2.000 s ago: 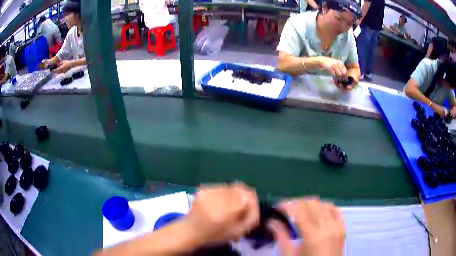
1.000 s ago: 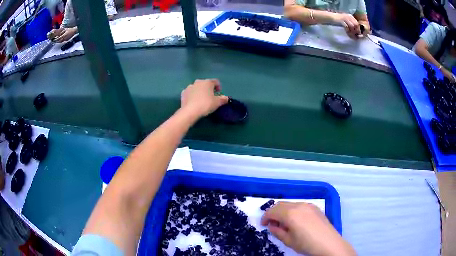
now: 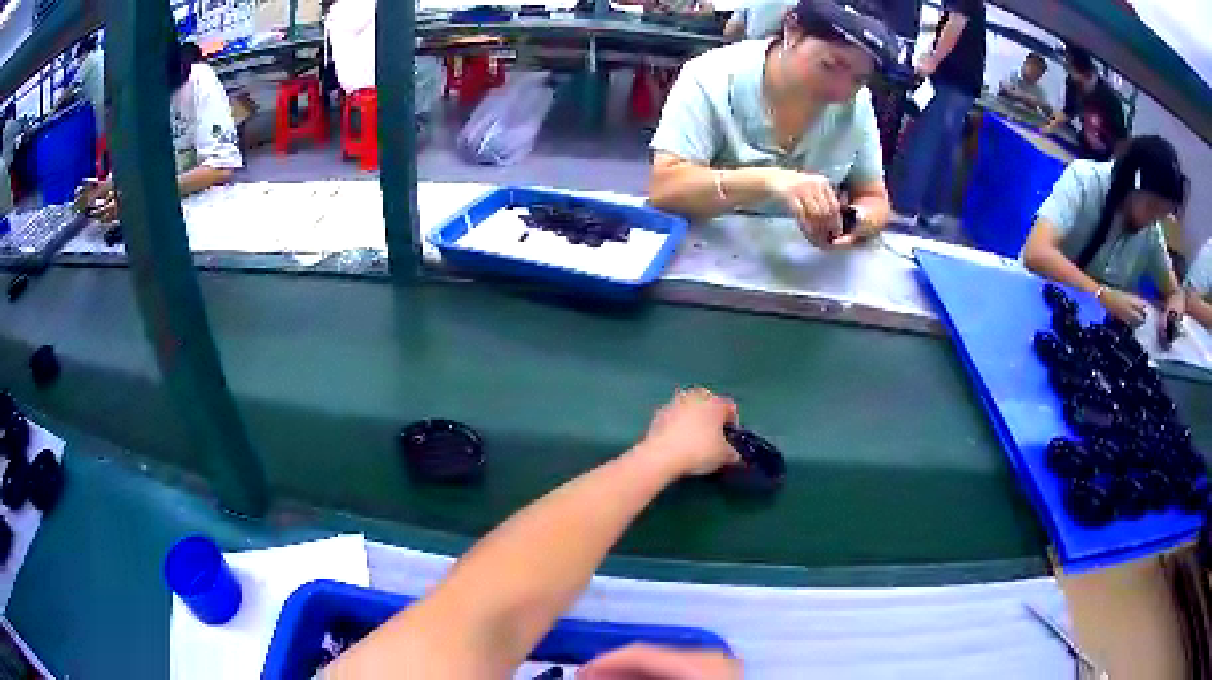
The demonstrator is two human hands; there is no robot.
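My left hand (image 3: 694,433) reaches over the green conveyor belt (image 3: 572,359). Its fingers grip the left edge of a round black housing (image 3: 758,460) on the belt. A second black housing (image 3: 443,452) lies on the belt to the left, untouched. My right hand (image 3: 654,664) is at the bottom edge, blurred and mostly cut off; its fingers cannot be made out. The near blue tray (image 3: 665,638) is partly hidden by my left forearm, with a few black small parts (image 3: 343,643) showing.
A blue cup (image 3: 203,581) stands left of the tray. Tweezers (image 3: 1059,635) lie at right. Green posts (image 3: 173,292) rise at left. Across the belt are a blue tray (image 3: 558,266), a person working (image 3: 764,146), and a blue sheet (image 3: 970,345) bearing many housings.
My left hand has let go of the left housing and moved right to the other one, now gripped. My right hand has dropped almost out of view. The view has tilted up and shifted right.
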